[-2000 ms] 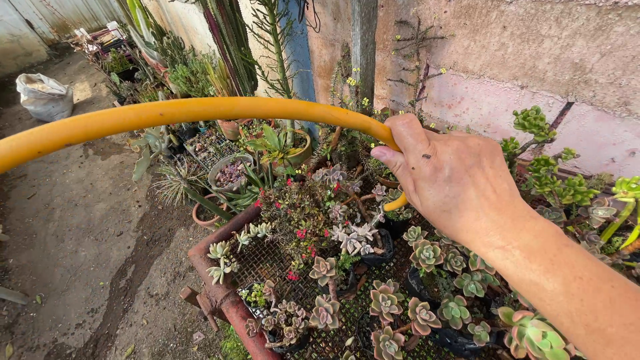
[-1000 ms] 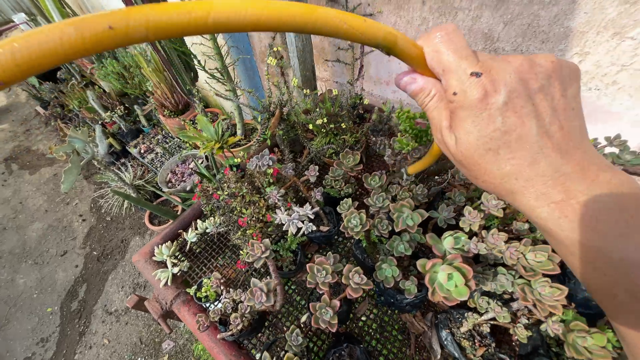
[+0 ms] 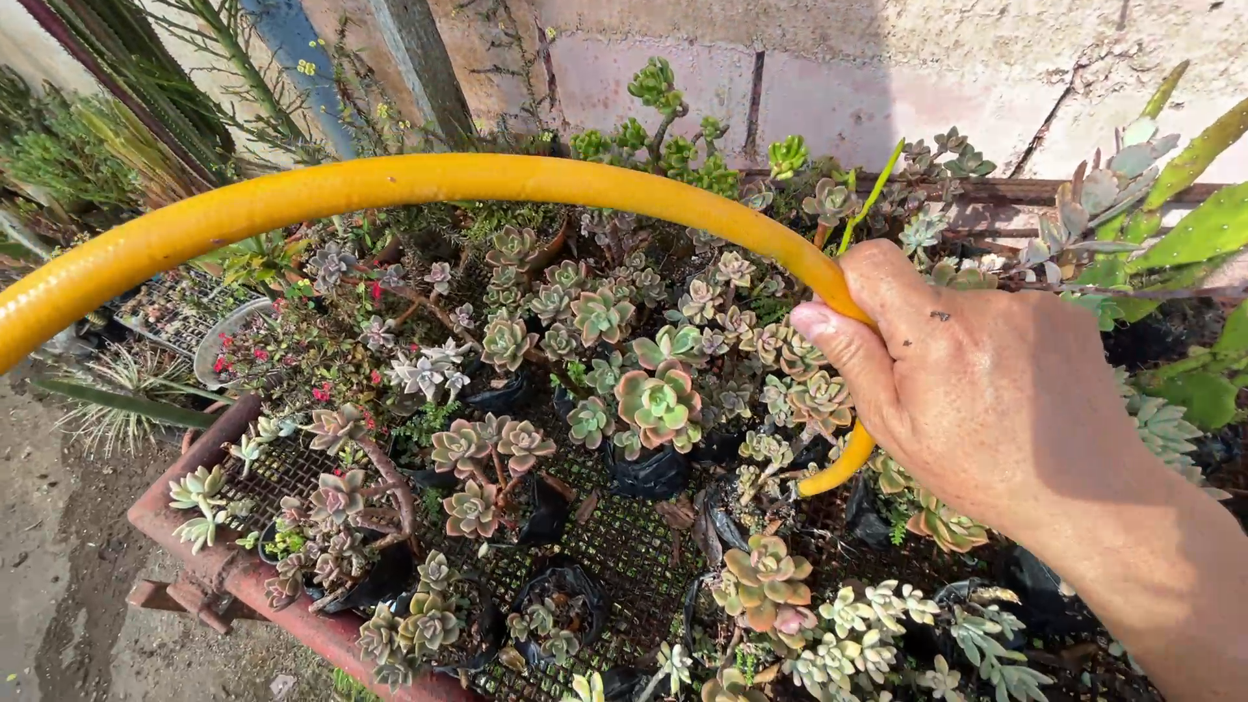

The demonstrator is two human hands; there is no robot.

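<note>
My right hand point(image 3: 975, 380) grips a yellow garden hose point(image 3: 468, 177) near its end. From the left edge the hose arches across the view, passes through my fist and curls out below it. Its tip points left, over potted succulents in black plastic bags. Whether water runs from the tip, I cannot tell. Just left of the tip stands a green rosette succulent with reddish edges point(image 3: 659, 402). Below the tip is an orange-tinged rosette succulent point(image 3: 766, 581). My left hand is out of view.
A rusty metal frame point(image 3: 234, 575) with mesh point(image 3: 624, 546) carries the pots. Behind runs a pink and plaster wall point(image 3: 663, 88) with a wooden post point(image 3: 421, 68). Cactus pads point(image 3: 1194, 234) rise at the right; a small plant with red flowers point(image 3: 322, 390) grows at the left.
The view has shifted right along the plants, with more of the wall and the cactus pads showing. My right hand keeps its grip on the hose, whose tip is over succulents farther right.
</note>
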